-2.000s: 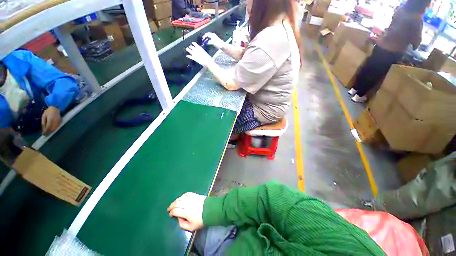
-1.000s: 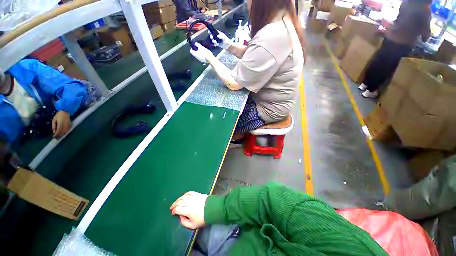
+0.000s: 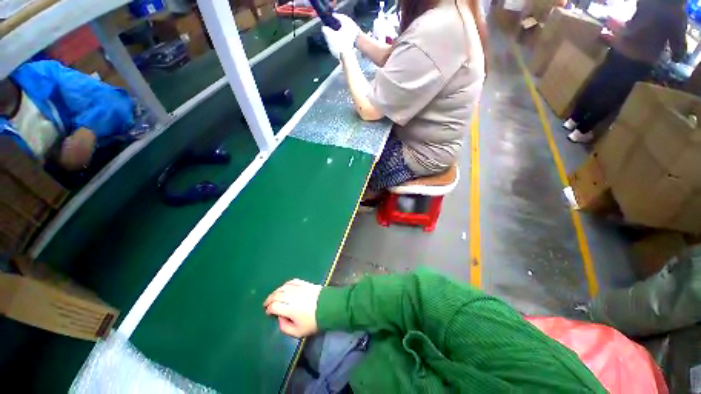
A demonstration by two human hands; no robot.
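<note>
My right hand (image 3: pixel 294 307), bare below a green ribbed sleeve, rests palm down on the near edge of the green bench (image 3: pixel 254 238). Its fingers are loosely curled and I see nothing in it. My left hand is out of the picture. A clear bubble bag (image 3: pixel 131 371) lies at the bottom left, cut off by the picture's edge. A dark U-shaped neckband device (image 3: pixel 188 192) lies on the conveyor beyond the pale rail, with its ends towards the bench.
A white post (image 3: pixel 240 77) rises from the rail. A narrow carton (image 3: pixel 58 306) and brown panels (image 3: pixel 27 188) are at left. A seated neighbour (image 3: pixel 426 85) holds a dark band beyond bubble wrap (image 3: pixel 342 119). A person in blue sits opposite. A red bag (image 3: pixel 607 354) is at lower right.
The view has shifted. Brown panels have appeared at left, and more of the bubble bag shows. The neighbour has lifted a dark band. My right hand stays on the bench edge.
</note>
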